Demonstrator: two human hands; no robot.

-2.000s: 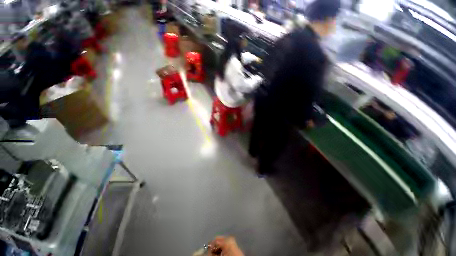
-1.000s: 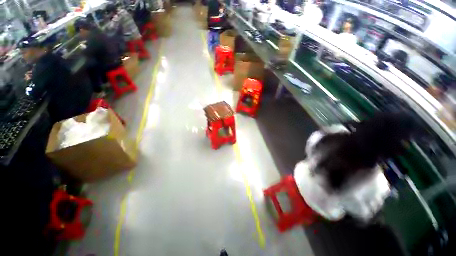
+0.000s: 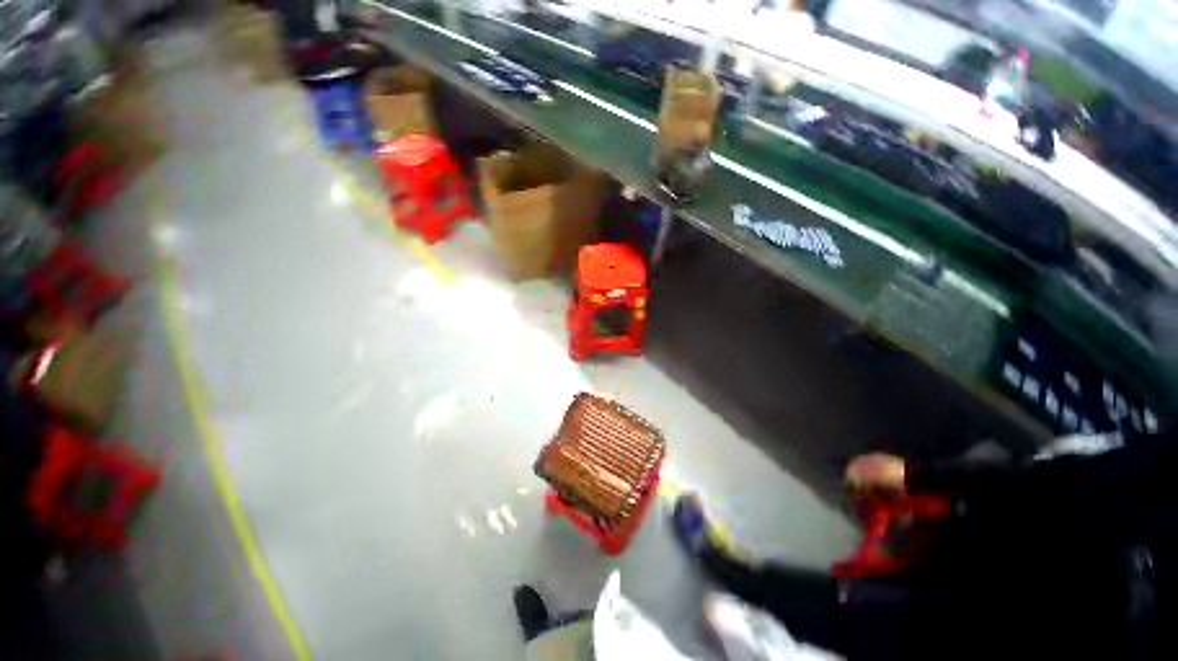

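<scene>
Neither of my hands shows clearly in the head view. The nearest things are a red plastic stool with a brown woven seat cover [image 3: 603, 455] on the grey floor, and a plain red stool [image 3: 609, 300] just behind it. At the right, a blurred person in dark clothes [image 3: 1033, 555] has a hand [image 3: 878, 474] at a red stool [image 3: 891, 523]. This hand appears to be the other person's. White material [image 3: 633, 633] and a dark shoe tip [image 3: 530, 612] show at the bottom edge; what the white material belongs to is unclear.
A green bench [image 3: 723, 194] runs along the right, with small pale parts [image 3: 788, 235] and dark units [image 3: 1079, 387] on it. Open brown cartons [image 3: 527, 213] and another red stool [image 3: 423, 185] stand beside it. Red stools [image 3: 91, 484] line the blurred left side.
The view has moved forward along the aisle and turned toward the right bench. The woven-topped stool is nearer. The hand seen at the bottom two seconds ago no longer shows there.
</scene>
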